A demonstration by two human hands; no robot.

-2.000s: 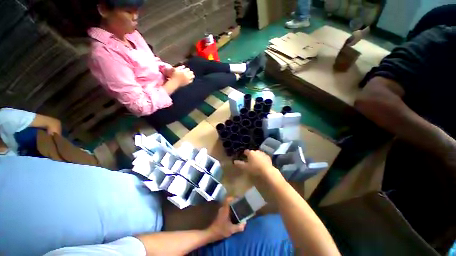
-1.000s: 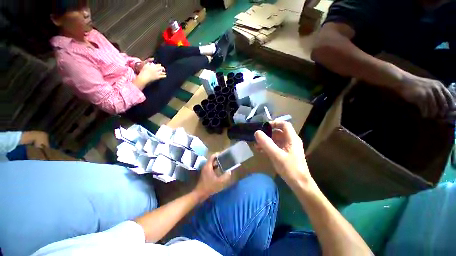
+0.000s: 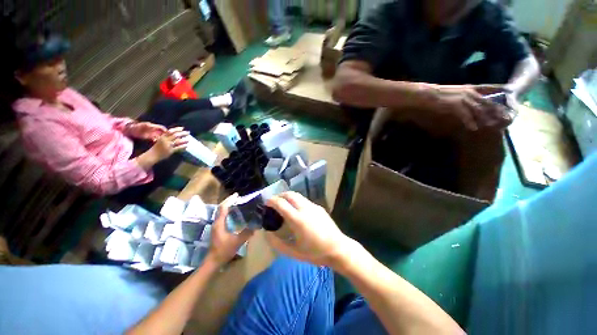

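Note:
My left hand [image 3: 229, 229] holds a small white carton [image 3: 250, 204] with its flap up, above the cardboard sheet. My right hand [image 3: 304, 229] grips a black cylinder [image 3: 272, 219], its dark end showing beside the carton's mouth; whether it is partly inside cannot be told. A tight cluster of black cylinders [image 3: 242, 157] stands upright beyond my hands. A group of open-flapped cartons [image 3: 163, 235] stands at the left. More cartons with flaps up [image 3: 298, 173] stand right of the cylinders.
A large open corrugated box [image 3: 419, 203] stands at the right, with a person in dark clothes [image 3: 406, 59] reaching over it. A person in a pink shirt [image 3: 78, 137] sits at left, holding a white carton [image 3: 198, 150]. Flattened cardboard [image 3: 278, 62] lies beyond on the green floor.
My right hand picked a black cylinder from the cluster and brought it to the carton in my left hand. The person in pink now holds a carton. The view has turned right.

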